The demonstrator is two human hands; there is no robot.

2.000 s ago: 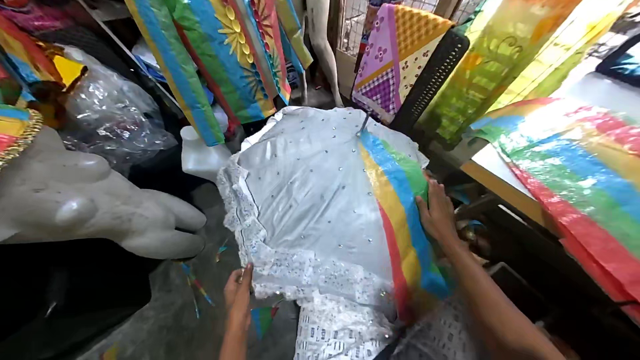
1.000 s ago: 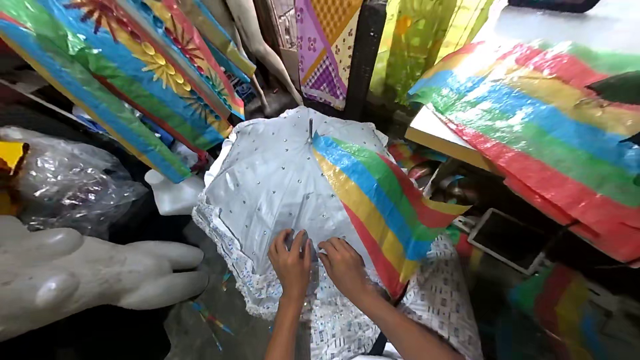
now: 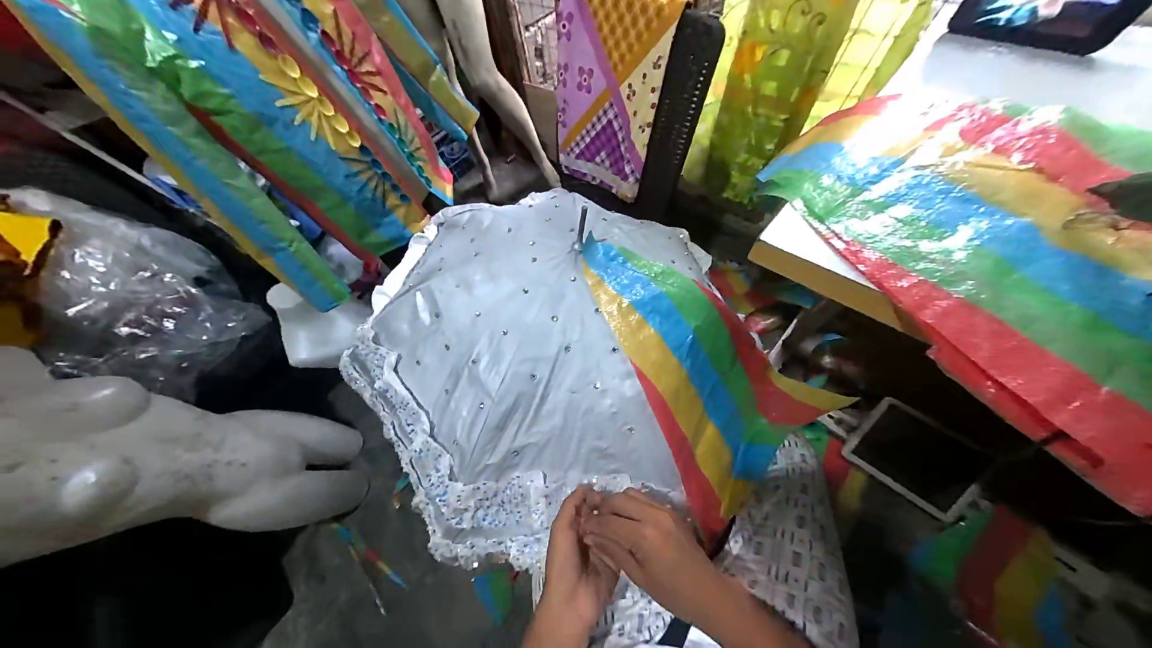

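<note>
A grey-white umbrella (image 3: 504,351), dotted with small rhinestones and edged with lace and sequin trim, lies opened in front of me with its metal tip up. A striped piece of red, yellow, blue and green plastic sheeting (image 3: 693,351) covers its right-hand section, from near the tip to the rim. Over the lace at the near rim, my left hand (image 3: 580,558) is raised with fingers bent. My right hand (image 3: 648,549) meets it, fingertips together. Whether something small is pinched between them cannot be seen.
A pale mannequin torso (image 3: 162,459) lies at the left, below clear plastic wrapping (image 3: 135,288). Striped decorations (image 3: 297,117) hang at the upper left. At the right, striped sheeting (image 3: 990,234) drapes over a white table (image 3: 837,270). A white-framed tablet-like object (image 3: 918,459) sits lower right.
My right hand was on the striped piece and my left at the umbrella's lower left rim; both came to the near middle, apart, and now touch. The view has shifted.
</note>
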